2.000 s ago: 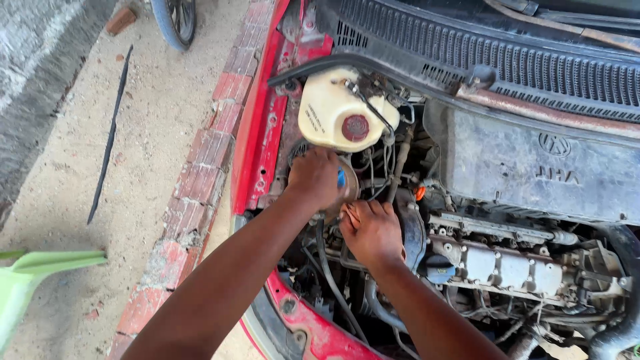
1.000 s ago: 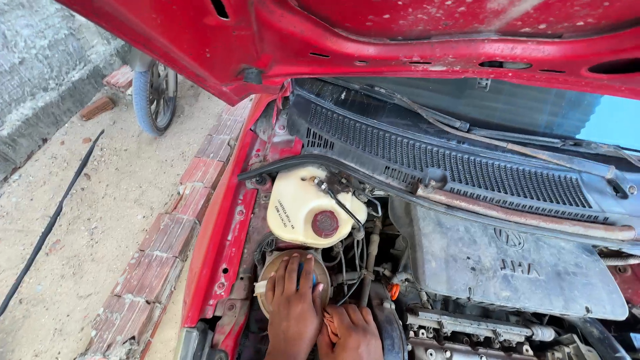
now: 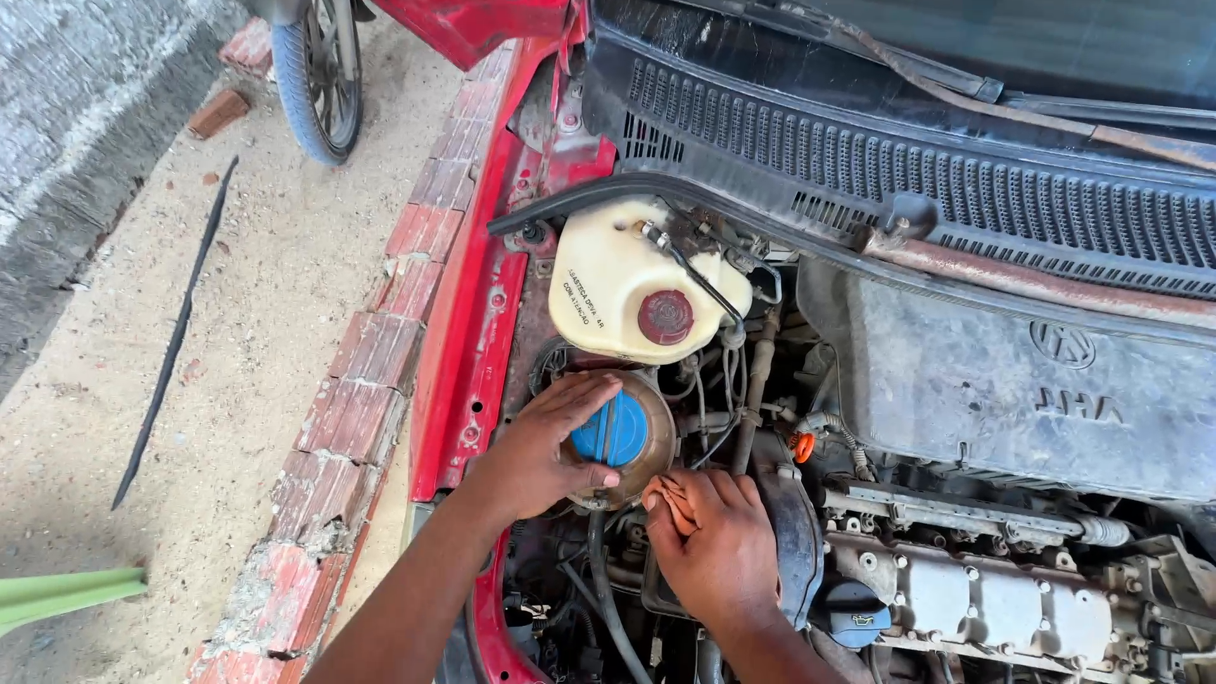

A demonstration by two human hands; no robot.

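In the head view my left hand (image 3: pixel 546 451) spreads its thumb and fingers around the left side of a blue screw cap (image 3: pixel 622 427) on a round, dirty coolant expansion tank (image 3: pixel 658 446). Fingertips rest along the cap's upper edge; the thumb lies on the tank below it. My right hand (image 3: pixel 717 541) is closed on a crumpled orange-brown cloth (image 3: pixel 676 499), held against the lower right of the tank. Just above stands a cream plastic reservoir (image 3: pixel 594 256) with a dark red cap (image 3: pixel 665 316) and printed writing.
The engine cover (image 3: pixel 1007 380) and a black oil filler cap (image 3: pixel 852 613) lie to the right. A red fender edge (image 3: pixel 456 361) runs along the left, beside a brick border (image 3: pixel 361 380). A rusty rod (image 3: pixel 1026 271) crosses near the cowl grille (image 3: pixel 817 142). Hoses run below the tank.
My left hand, which lay over the round tank a second ago, has shifted to its left side, and the blue cap shows more fully. The view has tilted down from the raised hood.
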